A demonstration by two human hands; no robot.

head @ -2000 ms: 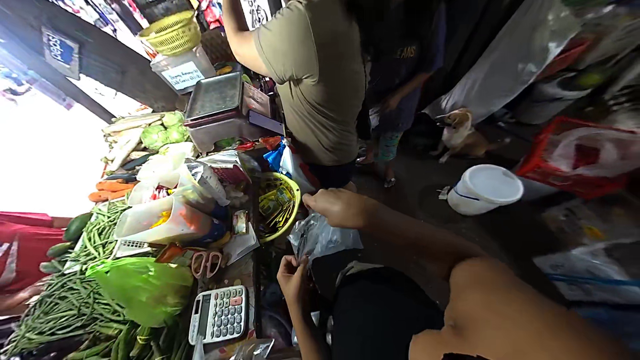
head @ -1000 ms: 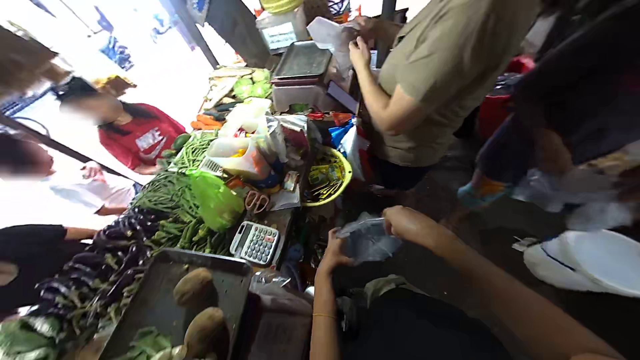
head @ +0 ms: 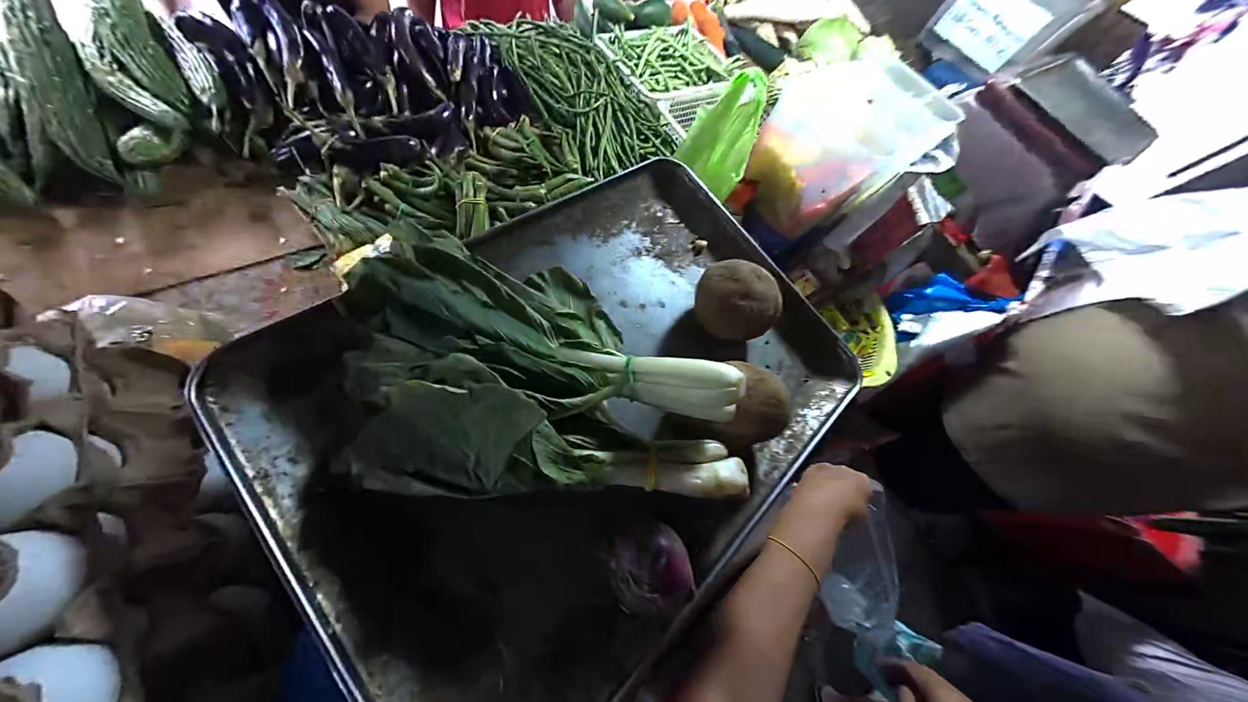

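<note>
My left hand (head: 835, 489), with a thin bangle on the wrist, grips the upper edge of a clear plastic bag (head: 863, 575) beside the right rim of a worn metal tray (head: 292, 595). At the bottom edge of the view, my right hand (head: 921, 682) is partly cut off and holds the bag's lower part. In the tray lie two tied bunches of leafy greens with white stalks (head: 682, 387), a round brown root vegetable (head: 738, 299), a second one (head: 765, 405) partly under the stalks, and a red onion (head: 651, 568) in shadow.
Eggs in cartons (head: 39, 478) stand at the left. Beyond the tray are eggplants (head: 370, 68), long green beans (head: 585, 88), a green plastic bag (head: 723, 132) and a clear plastic container (head: 848, 127). A yellow basket (head: 877, 341) sits right of the tray. A person (head: 1092, 409) is close at the right.
The view has swung strongly left and down onto the tray. Both hands still hold the clear bag, which now hangs beside the tray's rim.
</note>
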